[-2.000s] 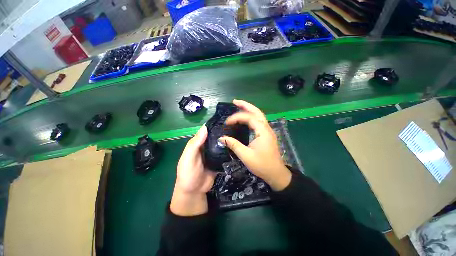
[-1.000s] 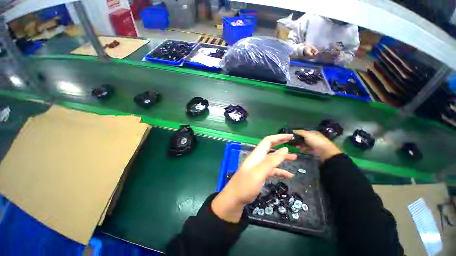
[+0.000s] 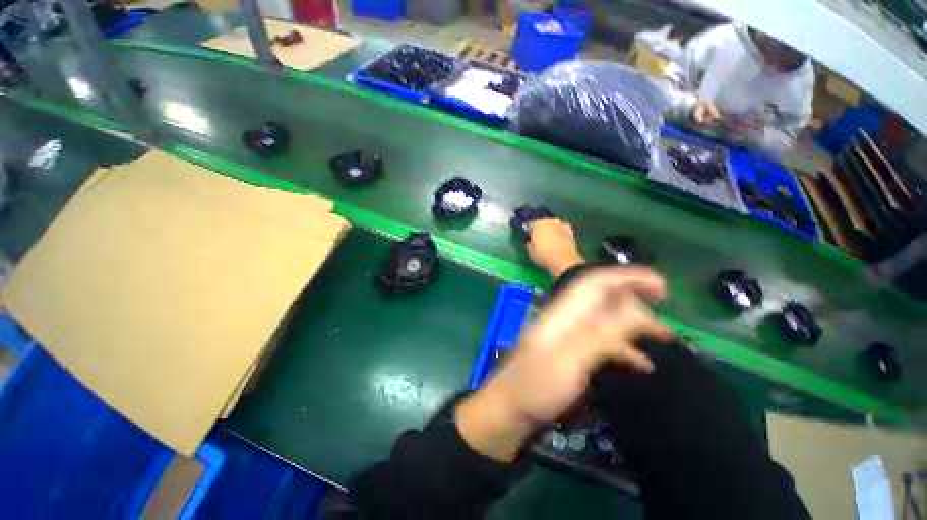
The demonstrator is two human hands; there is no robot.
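Observation:
My right hand (image 3: 552,245) reaches over the green conveyor belt (image 3: 305,193) with its fingers on a black housing (image 3: 529,219). The fingertips are partly hidden, but they close around its right side. My left hand (image 3: 574,355) is blurred, raised above the parts tray with fingers spread and nothing in it. The dark tray (image 3: 584,465), with round pale-faced parts, is mostly hidden under my hands and sleeves. Another black housing (image 3: 410,264) with a pale centre disc lies on the green bench at the belt's near edge.
More black housings (image 3: 456,199) are spaced along the belt. Brown cardboard (image 3: 183,295) lies at left, more (image 3: 833,457) at lower right. A blue bin edge (image 3: 500,335) shows beside the tray. Beyond the belt are blue trays, a large plastic bag (image 3: 590,107) and a person (image 3: 747,81).
The view has turned, shifting the scene. My right hand has moved from the housing at the near belt edge to another further left on the belt. My left hand remains raised over the tray.

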